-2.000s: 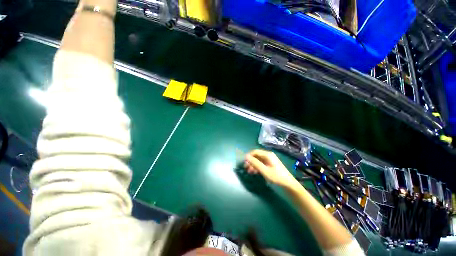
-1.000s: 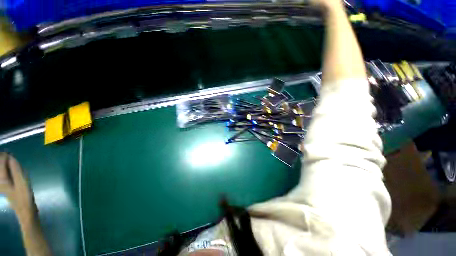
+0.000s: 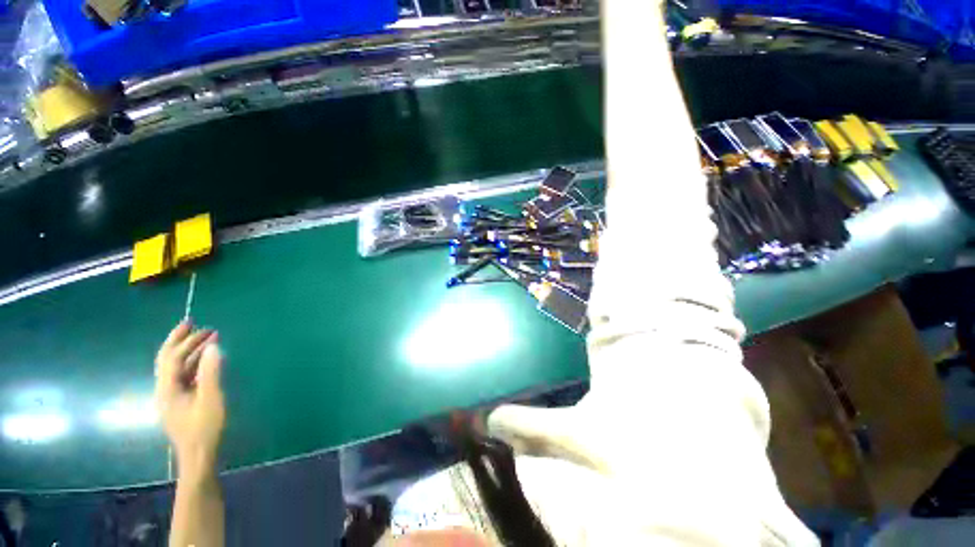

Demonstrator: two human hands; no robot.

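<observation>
My left hand [image 3: 192,387] is over the green bench [image 3: 331,310] at the left. Its fingers are loosely curled, thumb apart, and I see nothing in it. My right sleeve reaches up through the picture and the bare forearm runs out at the top edge, so my right hand is out of view. A loose pile of black cables [image 3: 500,248] with blue ends, joined to small dark screens [image 3: 563,305], lies right of the middle, partly behind my right sleeve. A clear plastic bag [image 3: 412,225] with dark leads lies beside it.
Two yellow blocks [image 3: 194,237] stand at the bench's back left. Cable-and-screen bundles [image 3: 764,203] lie in a row on the right, with yellow pieces [image 3: 855,137] beyond. Blue bins [image 3: 225,32] are above the bench. An open cardboard box [image 3: 887,395] is at lower right.
The view has turned right from the first frame. Since the second frame, my left hand has come further into view. My right arm has gone from bent to reaching up past the top edge.
</observation>
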